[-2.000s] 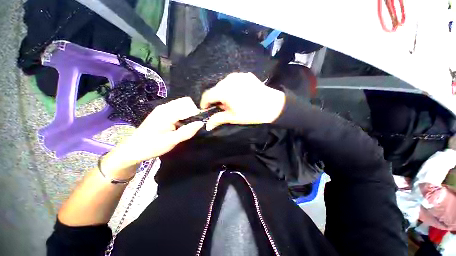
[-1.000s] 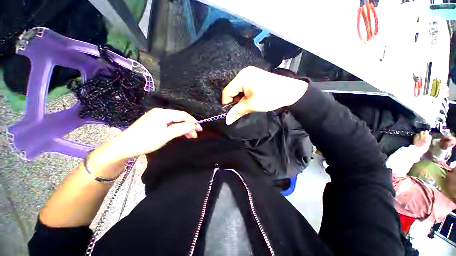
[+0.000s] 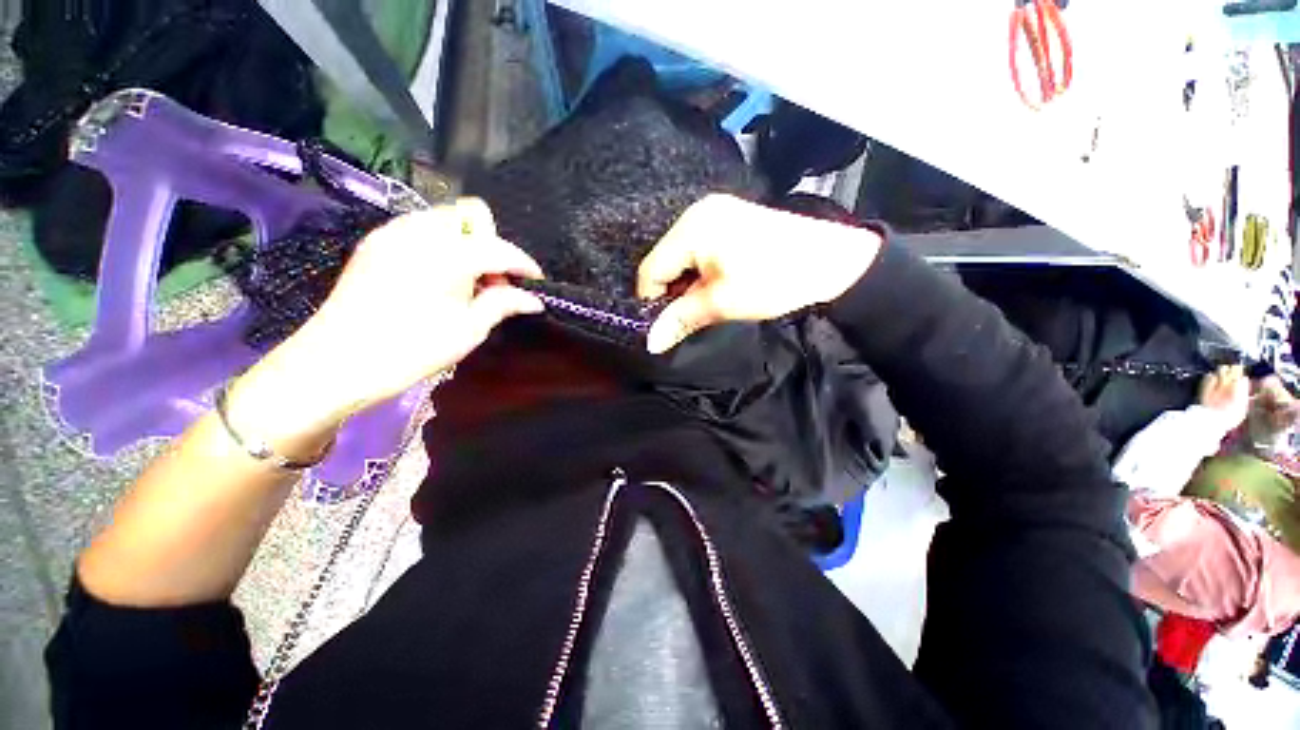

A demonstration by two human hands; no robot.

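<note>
The dark speckled garment (image 3: 613,200) lies over my lap, with its smooth black lining (image 3: 798,414) bunched at the right. The silvery chain trim (image 3: 592,311) runs along the garment edge between my hands. My left hand (image 3: 428,278) pinches the edge and chain at the left end. My right hand (image 3: 741,271) pinches the edge at the right end, thumb and fingers together. More chain hangs loose below my left wrist. No needle or thread can be made out.
A purple stool (image 3: 136,257) stands at left with a glittery black heap (image 3: 300,271) on it. Red-handled scissors (image 3: 1041,54) lie on the white table (image 3: 884,72). A blue basket (image 3: 844,539) shows beneath the garment. Another person's hands (image 3: 1243,392) hold dark cloth at right.
My left hand has moved up and left along the edge, so a longer stretch of chain and edge shows between my hands. My right hand has barely moved over the last second.
</note>
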